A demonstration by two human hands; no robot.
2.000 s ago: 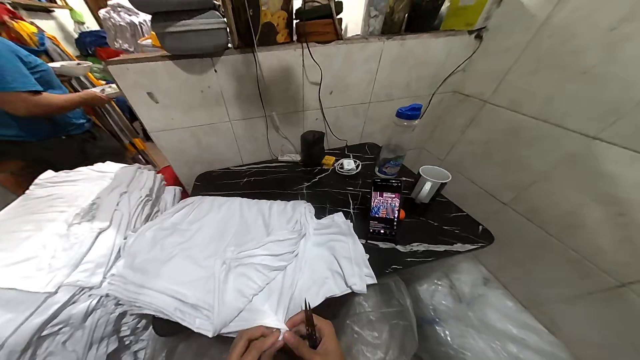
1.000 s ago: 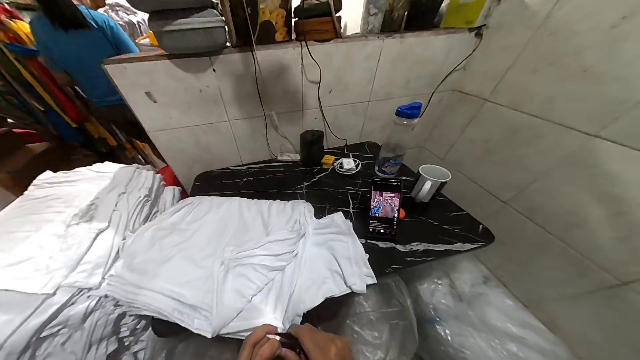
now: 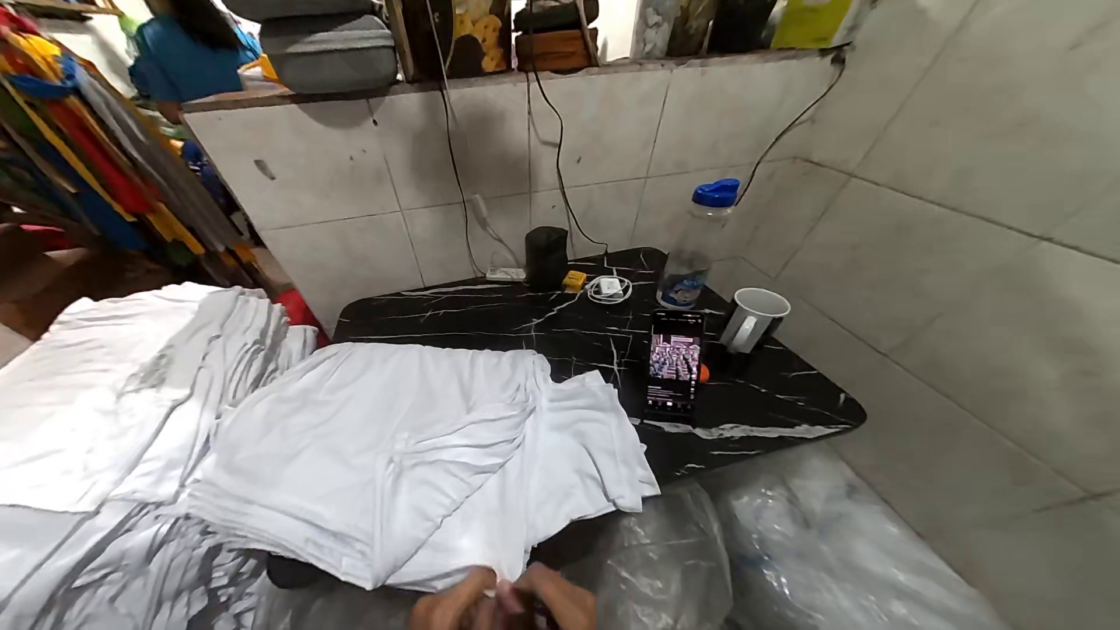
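White garments [image 3: 420,437] lie in a layered stack on the black marble-patterned table [image 3: 752,411], their lower edge hanging over the front. My left hand [image 3: 455,599] pinches the near edge of the white fabric between thumb and fingers. Close against it, my right hand [image 3: 556,599] is curled at the same spot, its fingertips by the cloth edge. The dark pointed tool seen earlier is not visible, and whether the right hand holds it or cloth is hidden. A larger pile of white garments [image 3: 114,376] stands to the left.
On the table are a phone [image 3: 674,367], a mug [image 3: 754,319], a plastic bottle with a blue lid [image 3: 696,245], a coiled white cable [image 3: 609,289] and a black cylindrical object [image 3: 547,258]. Clear plastic bags [image 3: 814,534] lie at front right. A person [image 3: 188,52] is beyond the low wall.
Two seconds ago a dark pointed tool stood up from my right hand; it is now out of sight. Both hands stay at the cloth's near edge. The person behind has moved right, beyond the wall.
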